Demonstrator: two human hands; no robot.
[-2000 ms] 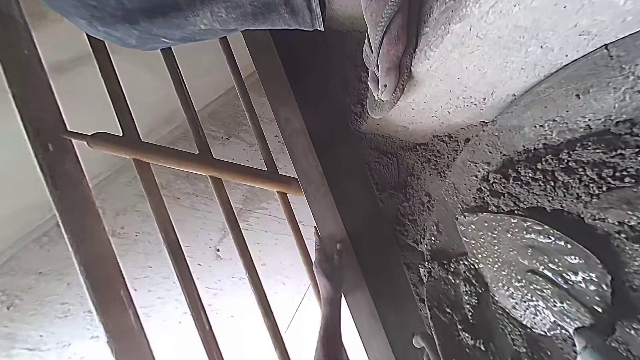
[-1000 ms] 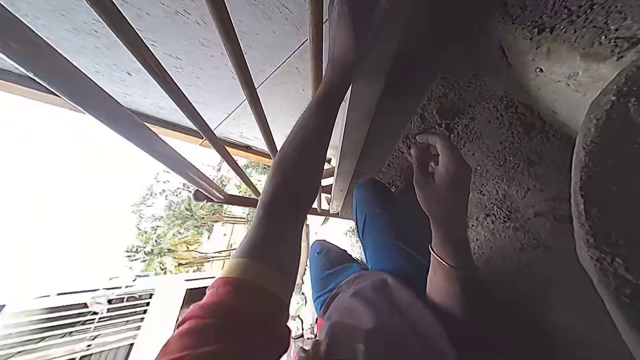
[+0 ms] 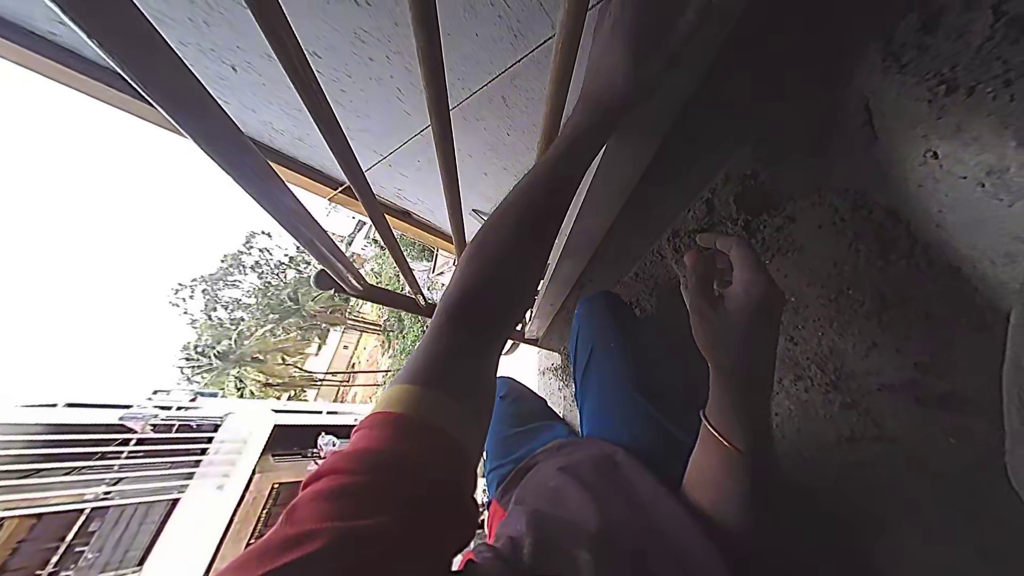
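Observation:
My left hand (image 3: 620, 60) is dim and blurred at the top, beside the flat edge beam (image 3: 592, 232) of a barred metal frame; its fingers are too dark to read. The left arm, in a red sleeve with a yellow cuff, reaches up past the frame's bars (image 3: 436, 112). To the right, my right hand (image 3: 732, 300) hovers over rough, gritty ground (image 3: 832, 336). Its fingers are loosely curled, with a gap between thumb and forefinger, and nothing shows in them. A thin band circles that wrist.
My knees in blue trousers (image 3: 616, 368) are bent between the arms. Speckled panels (image 3: 496, 104) lie behind the bars. A pale concrete surface (image 3: 952, 160) is at the upper right. Trees (image 3: 248, 312) and a white railing (image 3: 104, 456) stand outside at the left.
The view has swung strongly since the oldest frame, which shows a round patch of wet mortar now out of sight. Over the last second, both hands have stayed in about the same places.

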